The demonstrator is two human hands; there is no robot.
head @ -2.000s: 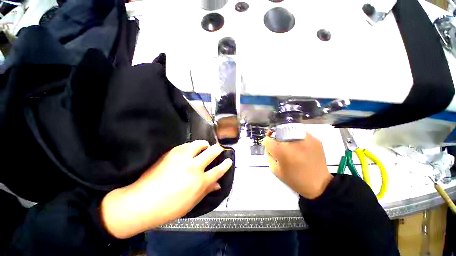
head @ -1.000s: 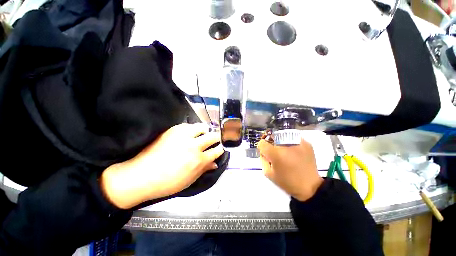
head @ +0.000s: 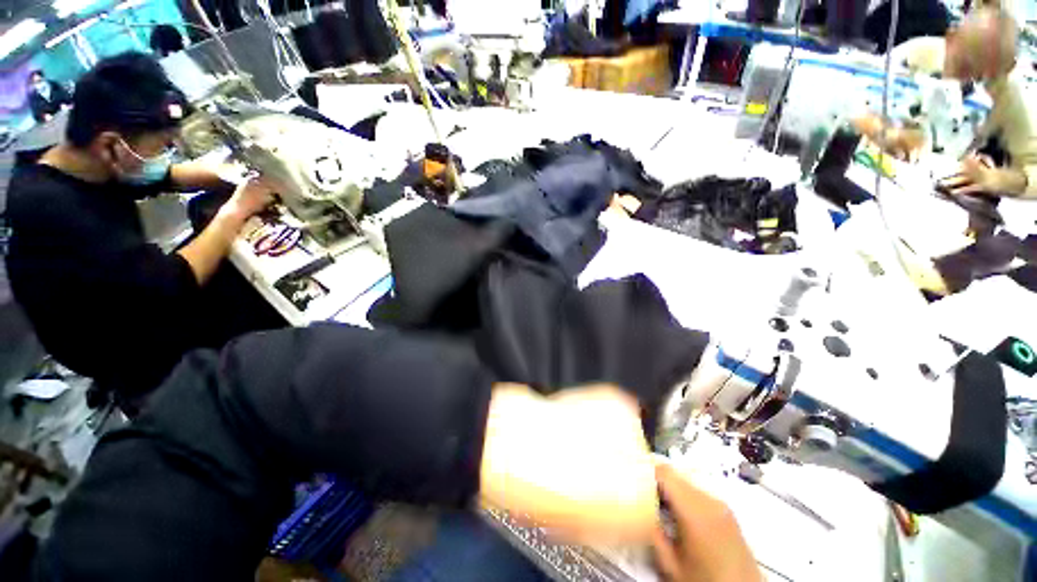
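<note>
The black garment piece (head: 591, 330) lies heaped left of the needle area of the white sewing machine head (head: 847, 352). My left hand (head: 569, 466) is blurred and overexposed in front of the garment, its forearm reaching in from the left; its fingers cannot be made out. My right hand (head: 711, 529) is beside it, cut off by the bottom edge, its grip unclear. The needle area (head: 711, 432) is right of my left hand, with the tension dial (head: 819, 435) further right. A thin dark line (head: 796, 500) lies on the white bed.
A black strip (head: 967, 443) drapes over the machine head. A person (head: 102, 227) works at a machine on the left; another (head: 989, 102) at the upper right. Dark cloth pieces (head: 716, 210) lie behind. A blue crate (head: 318, 529) is below my left arm.
The view has swung left and up, so the machine appears further right. My left hand has come off the cloth edge by the needle and my right hand has left the dial area; they are now close together.
</note>
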